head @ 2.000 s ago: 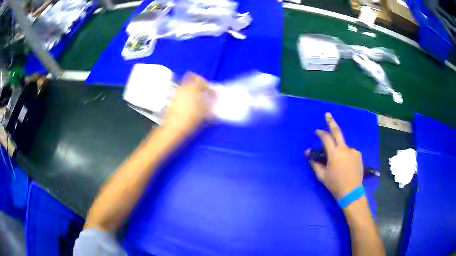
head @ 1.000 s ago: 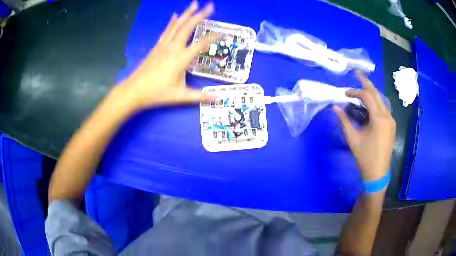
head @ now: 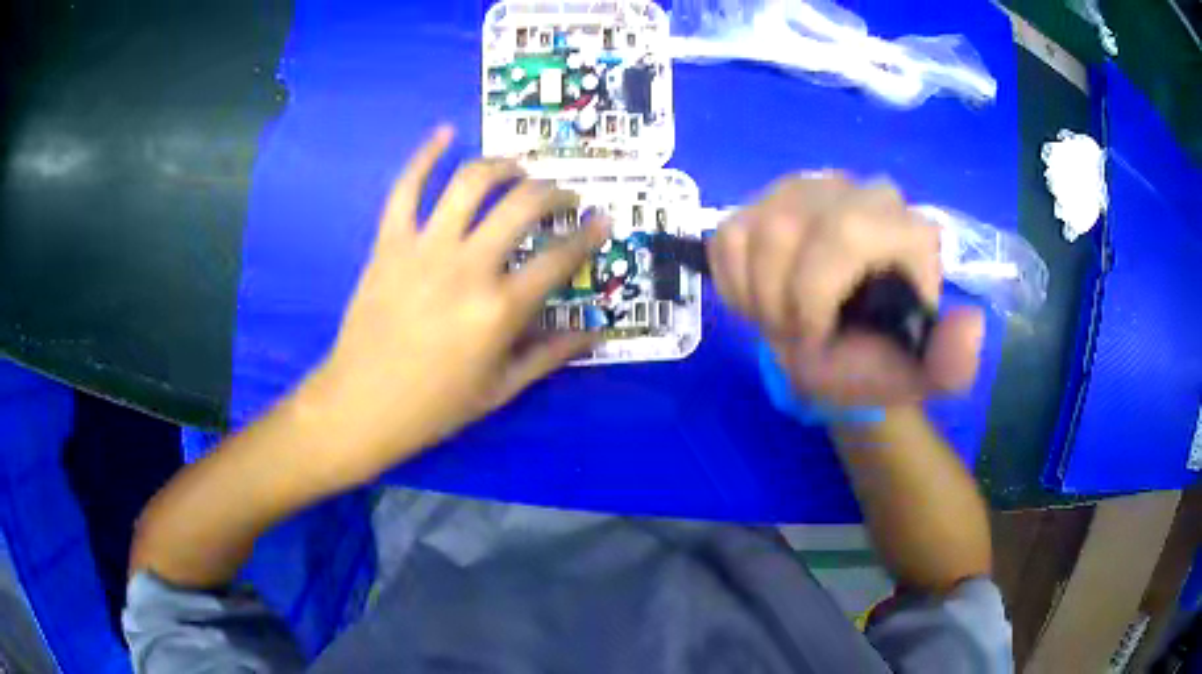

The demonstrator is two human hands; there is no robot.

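Observation:
Two open white square housings with circuit boards lie on the blue mat, one above the other in view. My left hand (head: 455, 296) has its fingers spread over the left part of the lower housing (head: 675, 345); the thumb is at its lower edge. My right hand (head: 844, 283) is shut on a black-handled hand tool (head: 886, 311). The tool's dark shaft points left over the right side of the lower housing; its tip cannot be made out. The upper housing (head: 580, 82) is untouched. Its bagged cord (head: 857, 50) runs right. The lower cord bag (head: 991, 254) is partly hidden behind my right hand.
The blue mat (head: 316, 158) lies on a dark green surface (head: 132, 198). A crumpled white clump (head: 1074, 184) sits right of the mat. Another blue sheet (head: 1147, 303) is at the far right. Blue bins (head: 66, 487) are below left.
The two units, first seen face down or in motion, now lie open side up. My right hand has moved left from the cord bag to the lower housing with the tool. My left hand has moved down.

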